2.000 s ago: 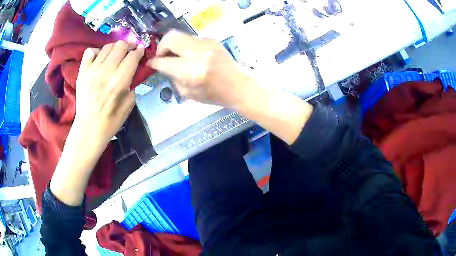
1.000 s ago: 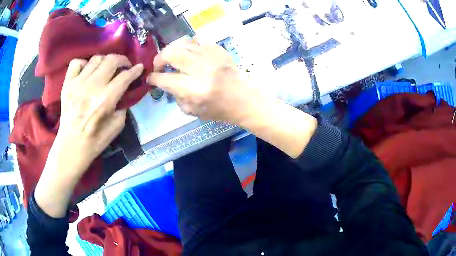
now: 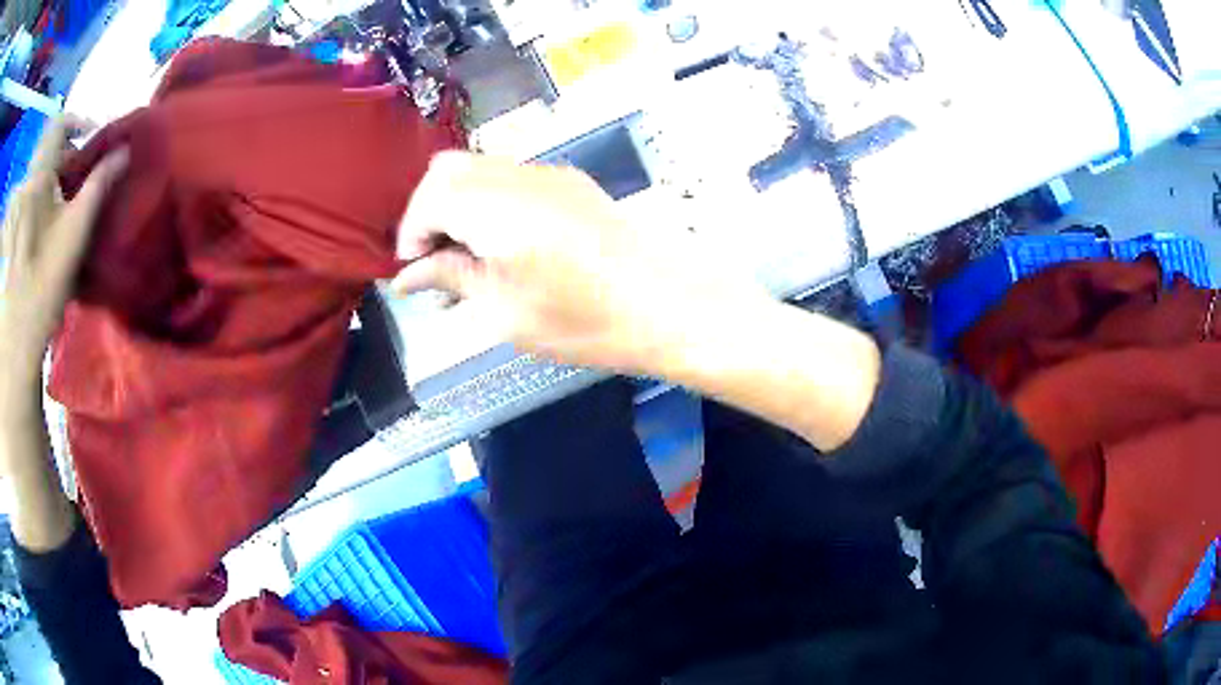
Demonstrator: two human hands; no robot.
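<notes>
A rust-red knit garment piece (image 3: 268, 201) lies spread and bunched over the left of the machine table, its upper edge at the sewing machine's metal needle area (image 3: 435, 60). My right hand (image 3: 516, 254) pinches the garment's right edge between thumb and fingers. My left hand (image 3: 47, 248) is at the far left, blurred, against the garment's left side with its thumb by a fold. Whether its fingers grip the cloth is unclear. The cloth covers part of the needle area.
A ruler strip (image 3: 496, 381) runs along the table's front edge. A blue bin (image 3: 388, 569) with red cloth is below left. Another blue bin (image 3: 1024, 268) at the right holds red garments (image 3: 1138, 428). A yellow sticker (image 3: 591, 52) is on the machine.
My left hand has moved from near the needle to the far left, and the garment is spread wider. My right hand has moved slightly down, still pinching the edge. The pink-purple glow has faded.
</notes>
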